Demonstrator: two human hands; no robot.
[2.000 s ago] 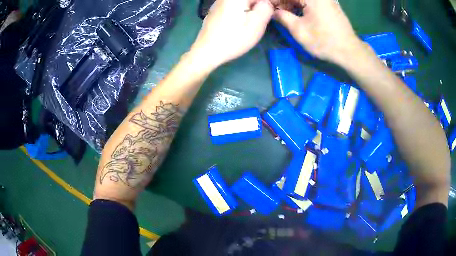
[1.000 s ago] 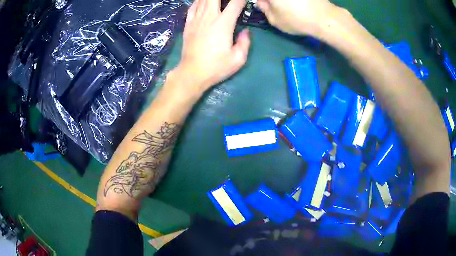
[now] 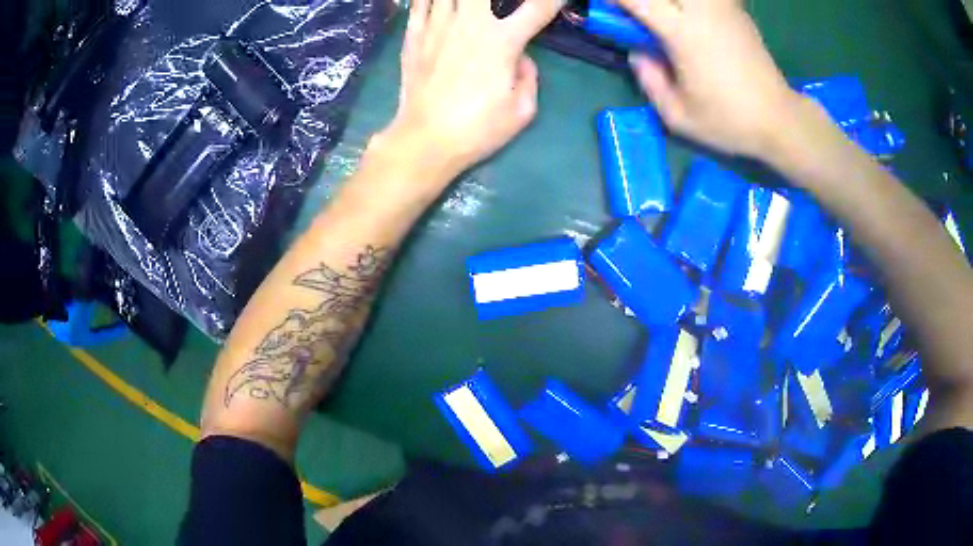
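A black housing (image 3: 581, 46) lies at the top edge, partly cut off and partly covered by my hands. My left hand (image 3: 464, 91) is at its left end, with thumb and fingers around it; the fingertips are cut off. My right hand (image 3: 710, 80) holds a blue battery pack (image 3: 617, 26) over the housing's right part. Whether the pack sits inside the housing cannot be told. A loose blue pack (image 3: 634, 162) lies just below my right hand. Another pack with a white strip (image 3: 525, 279) lies nearer me.
A heap of blue packs (image 3: 736, 368) with small white connectors covers the bench at right, partly under my right forearm. A crinkled shiny plastic bag (image 3: 261, 197) with black units (image 3: 184, 171) lies at left. A yellow floor line (image 3: 133, 395) shows at lower left.
A blue pack now shows in my right hand at the housing; a second ago none was visible there. My left hand stays at the housing's left end. The view has shifted slightly.
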